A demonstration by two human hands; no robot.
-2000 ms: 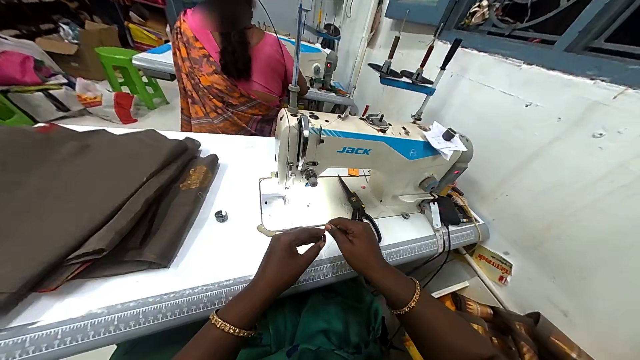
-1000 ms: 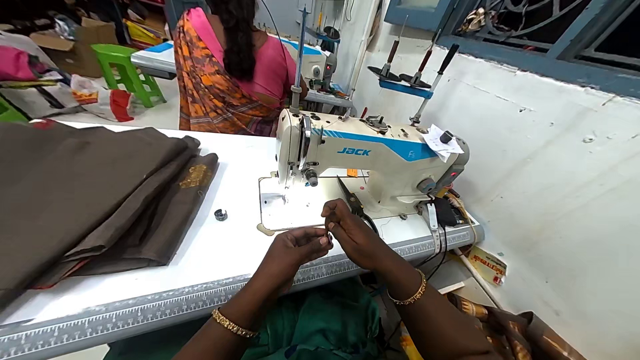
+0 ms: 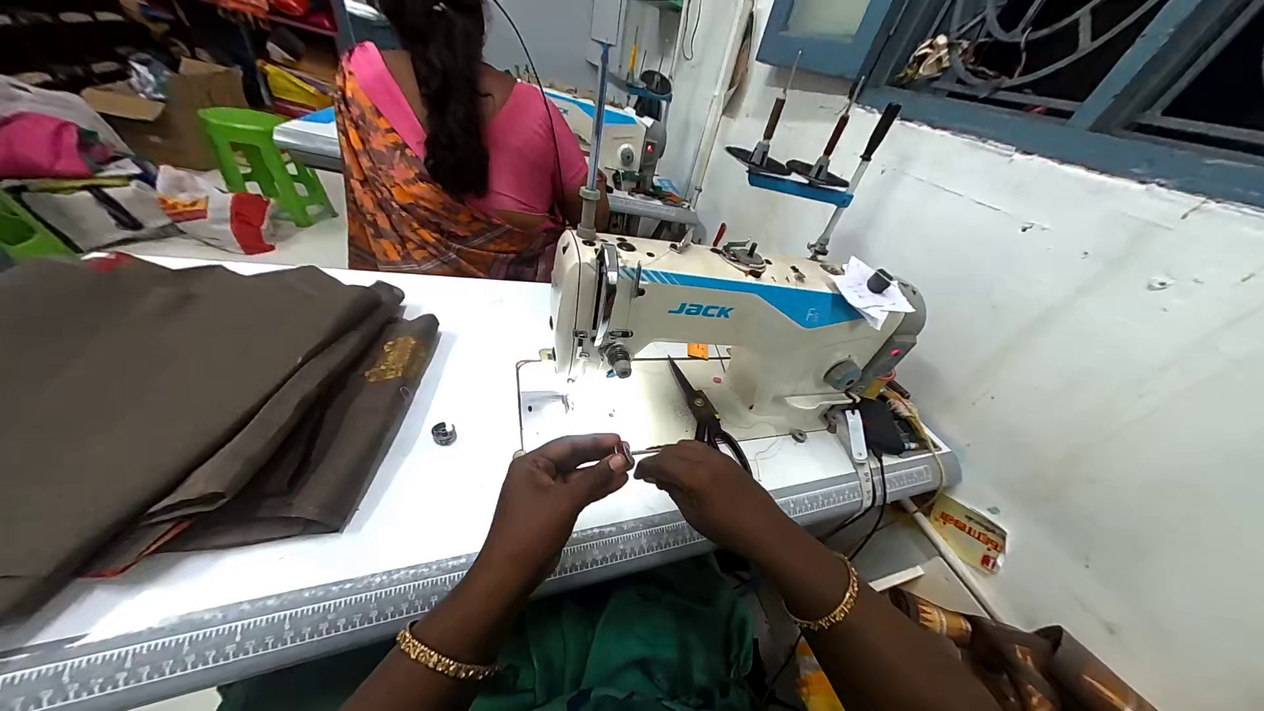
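My left hand [image 3: 565,482] pinches a small round metal part [image 3: 624,452], perhaps a bobbin, between thumb and fingertips. Just to its right, my right hand [image 3: 699,484] has curled fingers around a thin tool or thread [image 3: 647,450] that points at the part; its kind is too small to tell. Behind both hands stands a white and blue Jack sewing machine [image 3: 741,306]. Black-handled scissors [image 3: 703,405] lie on the machine bed, partly hidden by my right hand. A small dark metal bobbin case [image 3: 443,434] rests on the white table to the left.
Folded dark brown fabric [image 3: 178,395] covers the table's left side. A measuring tape strip [image 3: 395,602] runs along the table's front edge. A person [image 3: 494,148] in pink and orange sits beyond the table, near another sewing machine [image 3: 602,128]. Cables [image 3: 877,504] hang at the right end.
My hands were closer together at the fingertips one second ago; now they are slightly apart, with the thin item visible between them. The fabric and scissors have stayed in place.
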